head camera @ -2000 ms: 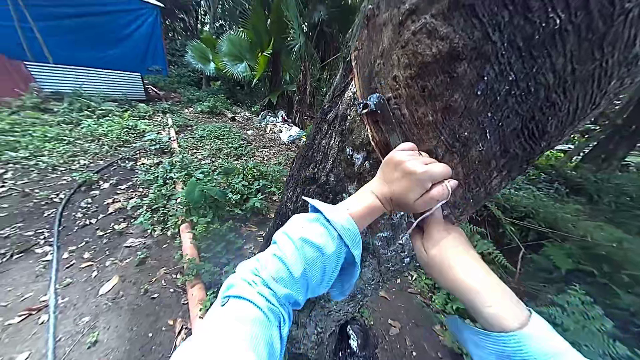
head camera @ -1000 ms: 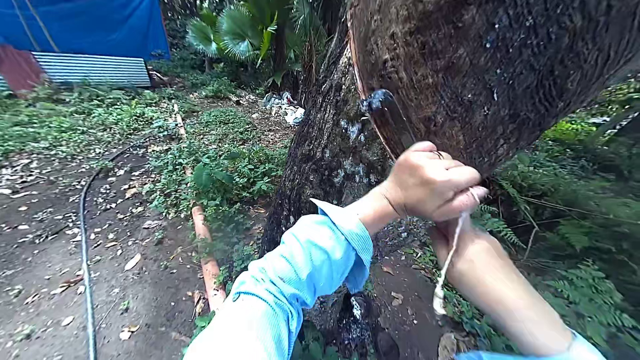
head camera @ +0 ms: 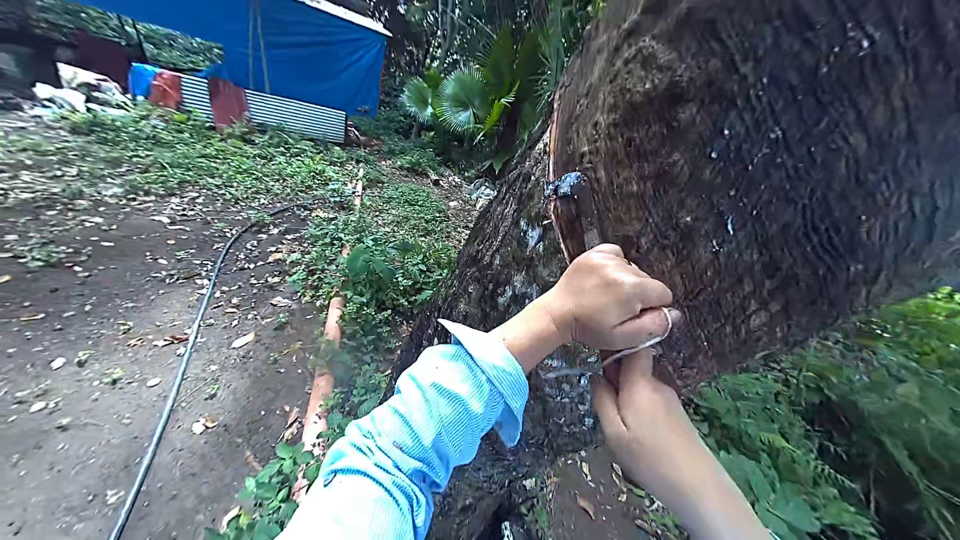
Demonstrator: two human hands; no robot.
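Note:
My left hand [head camera: 619, 304] is closed around a dark, long tool [head camera: 581, 214], whose upper end leans against the bark of a thick, slanting tree trunk [head camera: 720, 165]. That upper end looks bluish and wet or shiny; its exact kind cannot be told. Just below, my right hand [head camera: 634, 394] grips the same tool's lower part, largely hidden by the fingers. A thin pale cord [head camera: 637, 349] loops from the left hand's little-finger side past the right hand. Light blue striped cloth sleeves the left forearm. A reddish-brown cut edge runs up the bark above the tool.
A black hose [head camera: 184, 360] lies across bare soil at left. Beside it an orange pipe [head camera: 321, 390] runs through low weeds. Behind are a blue tarpaulin [head camera: 307, 56], corrugated metal sheets [head camera: 296, 116] and a fan palm [head camera: 461, 97]. Ferns [head camera: 840, 442] grow at lower right.
Both hands have shifted slightly along the trunk, staying together on the tool. The cord hung down a second ago and now swings out to the left.

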